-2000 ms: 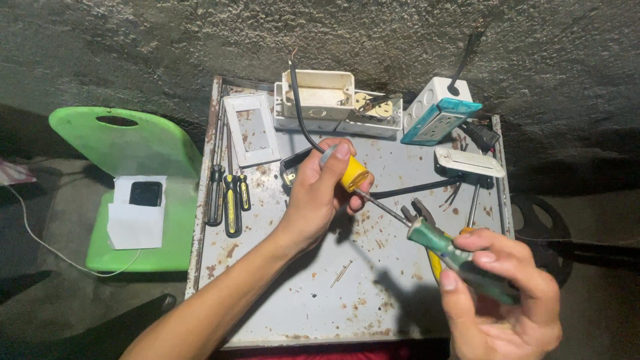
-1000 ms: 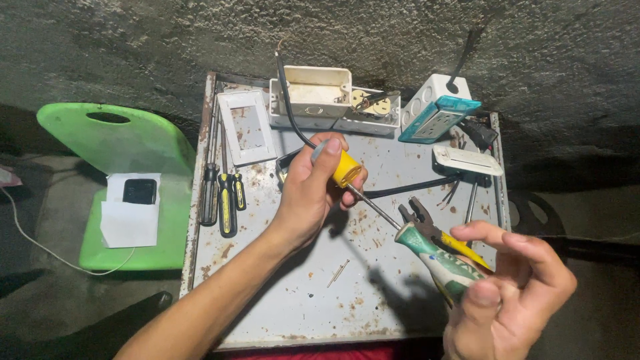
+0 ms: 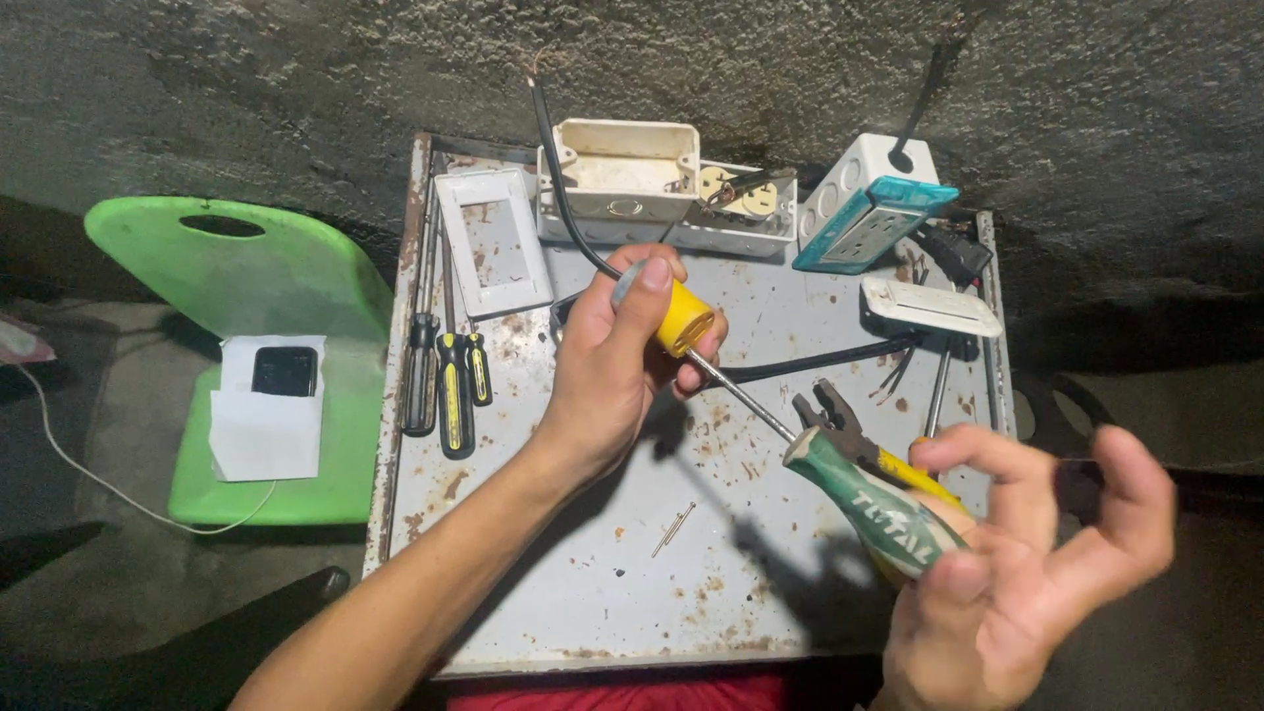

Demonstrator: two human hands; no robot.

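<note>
My left hand [image 3: 627, 346] grips a yellow electrical plug or connector body [image 3: 683, 318] with a grey end, from which a black cable [image 3: 563, 188] rises to bare copper strands. The steel shaft of a green and white Total screwdriver [image 3: 874, 504] meets the connector's face. My right hand [image 3: 1017, 553] is at the screwdriver's handle, its end resting against thumb and palm, with several fingers spread off it. Pliers with yellow grips [image 3: 839, 420] lie behind the handle. Two long screws [image 3: 673, 529] lie on the metal table below.
On the rusty metal table [image 3: 553, 612] are several screwdrivers [image 3: 455, 395], a white cover frame [image 3: 494, 242], a white box [image 3: 624, 168], an outlet box with teal cover [image 3: 874, 207] and a white outlet plate [image 3: 930, 306]. A green chair [image 3: 276, 267] holds a phone [image 3: 284, 371]. A rough wall rises behind.
My right hand's fingers have spread away from the screwdriver handle, which they curled around two seconds ago. My left hand still holds the yellow connector.
</note>
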